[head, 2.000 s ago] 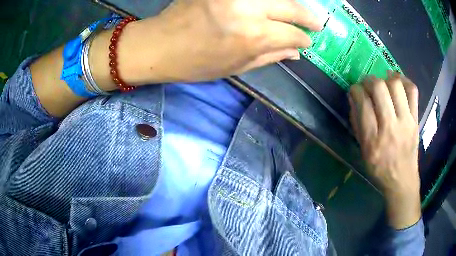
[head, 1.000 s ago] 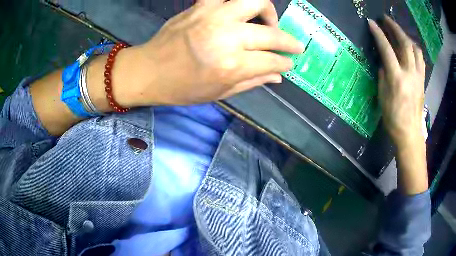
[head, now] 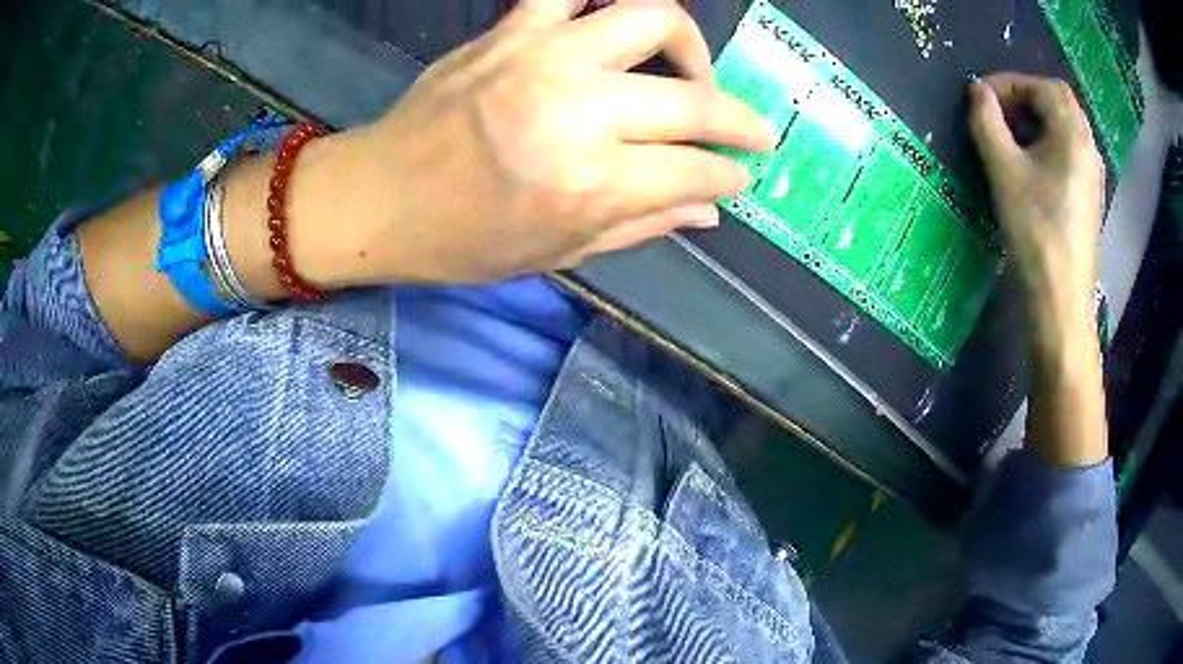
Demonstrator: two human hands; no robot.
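A green PCB panel (head: pixel 856 169) lies on the black mat. Rows of holes and small parts line its far edge. My left hand (head: pixel 571 143) lies across its left end, with fingertips on the board, holding it; the part beneath is hidden. My right hand (head: pixel 1044 156) is beyond the panel's right end, thumb and forefinger pinched on a tiny component (head: pixel 976 81) that shows as a pale speck. A loose component pile (head: pixel 919 23) of gold-yellow bits lies beyond the panel, with a few bits nearer the right hand.
Another green panel (head: pixel 1100 71) lies at the far right. The black work mat (head: pixel 830 305) has pale specks. The bench's front edge (head: pixel 727 376) runs diagonally between the mat and my denim jacket. A dark green floor shows below the bench.
My right hand has left the panel's right end, reached to the loose components and closed its thumb and forefinger. The panel and my left hand sit lower and further left in view.
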